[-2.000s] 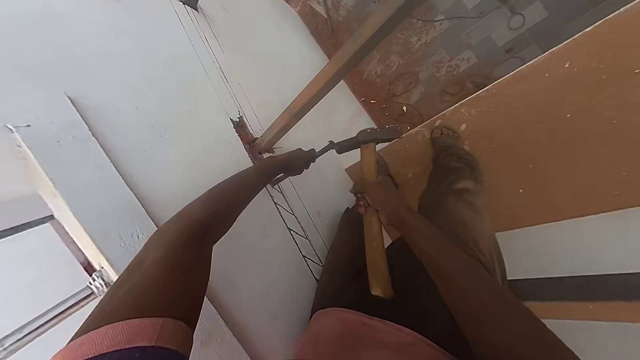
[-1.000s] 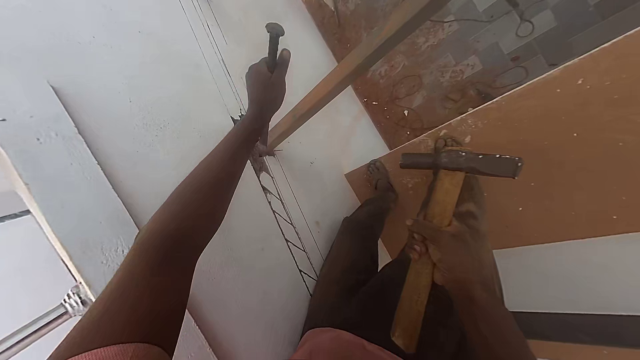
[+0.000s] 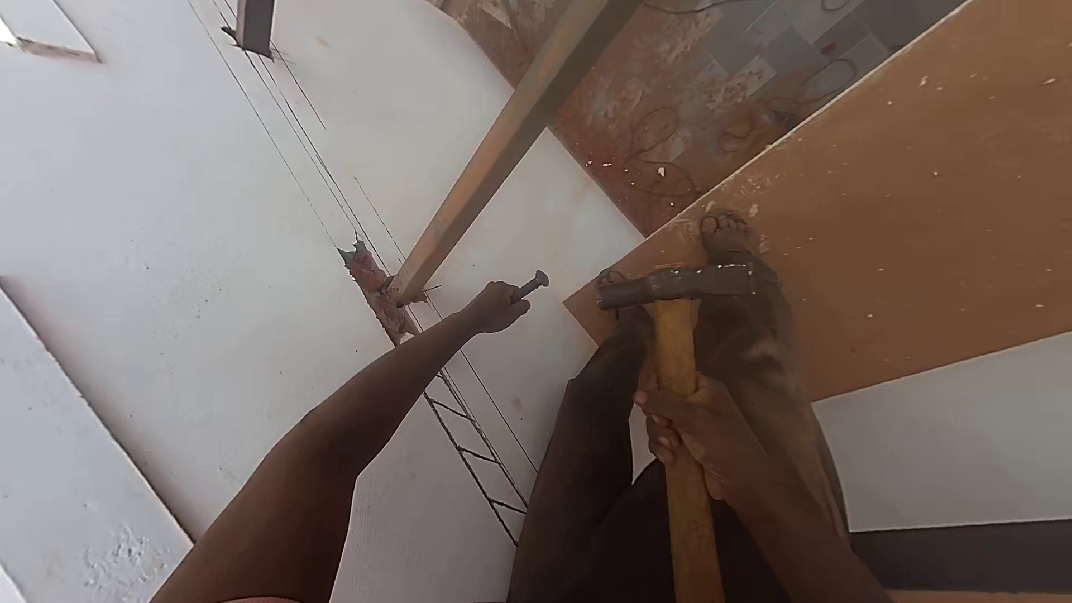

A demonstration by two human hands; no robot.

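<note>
My left hand (image 3: 496,308) is closed around a metal chisel (image 3: 531,286), whose mushroomed striking end points up and to the right; its other end is hidden. The hand is near the white wall (image 3: 218,234), just right of a rough chiselled groove (image 3: 377,293) that exposes reddish masonry. Below the groove, marked lines with crossing strokes (image 3: 473,455) run down the wall. In my right hand (image 3: 691,427) is the wooden handle of a hammer (image 3: 677,286), held in front of my legs with its steel head uppermost.
A wooden beam (image 3: 511,151) slants from the groove to the top of the view. My bare feet (image 3: 727,230) are on a brown board (image 3: 913,201) with scattered chips. Beyond its edge lies a littered, partly tiled floor (image 3: 636,126) with cables. A dark stub (image 3: 255,25) protrudes from the wall at upper left.
My left hand with the chisel has moved from above the groove to its right side, and the chisel now tilts rightward. The hammer has stayed in my right hand.
</note>
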